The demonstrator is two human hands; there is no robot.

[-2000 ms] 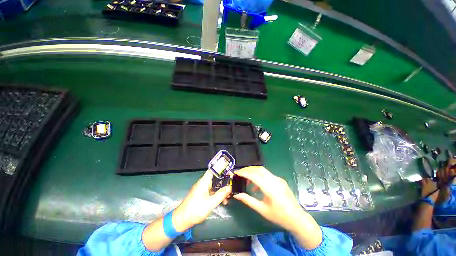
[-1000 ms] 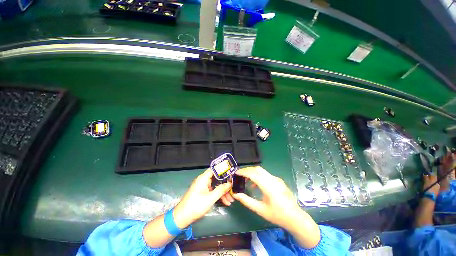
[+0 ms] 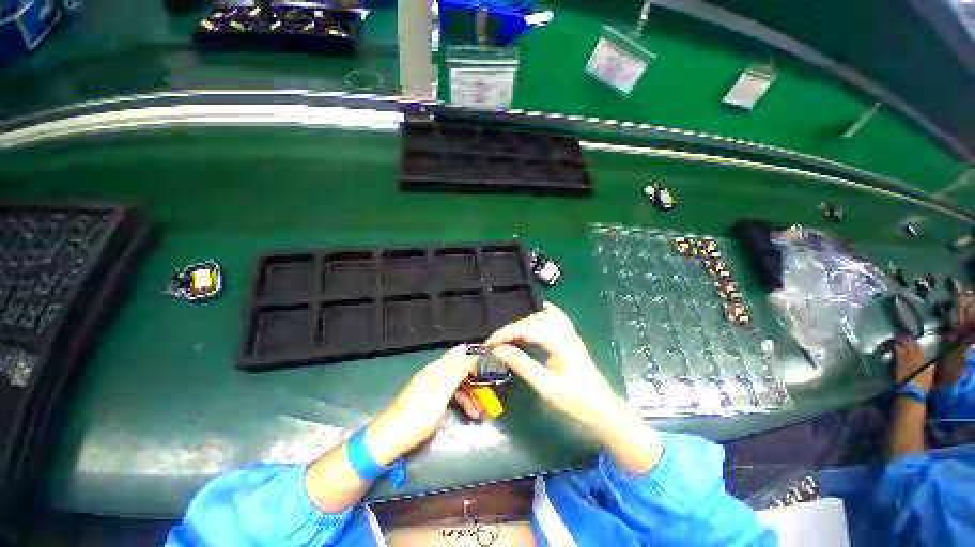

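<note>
My left hand (image 3: 426, 406), with a blue wrist strap (image 3: 366, 457), holds a watch housing (image 3: 490, 366) in front of the black foam tray's near edge. The housing's face looks dark grey with a dark rim. A yellow-handled tool (image 3: 488, 402) sticks out just below it, by my left fingers. My right hand (image 3: 543, 359) has its thumb and fingertips at the housing's upper right edge. Whether a small part is between those fingertips is hidden. The black foam tray (image 3: 390, 302) has two rows of pockets with nothing visible in them.
Housings lie left (image 3: 200, 281) and right (image 3: 545, 267) of the foam tray. A second black tray (image 3: 494, 158) is by the rail. A clear blister tray (image 3: 684, 321) and plastic bag (image 3: 823, 288) lie right, a stacked parts tray (image 3: 53, 278) left. Another person's hand (image 3: 912, 369) is far right.
The housing now shows a dark face instead of its pale centre. The black part seen at my right fingertips is no longer distinct. My right hand has moved up onto the housing; the yellow tool shows more.
</note>
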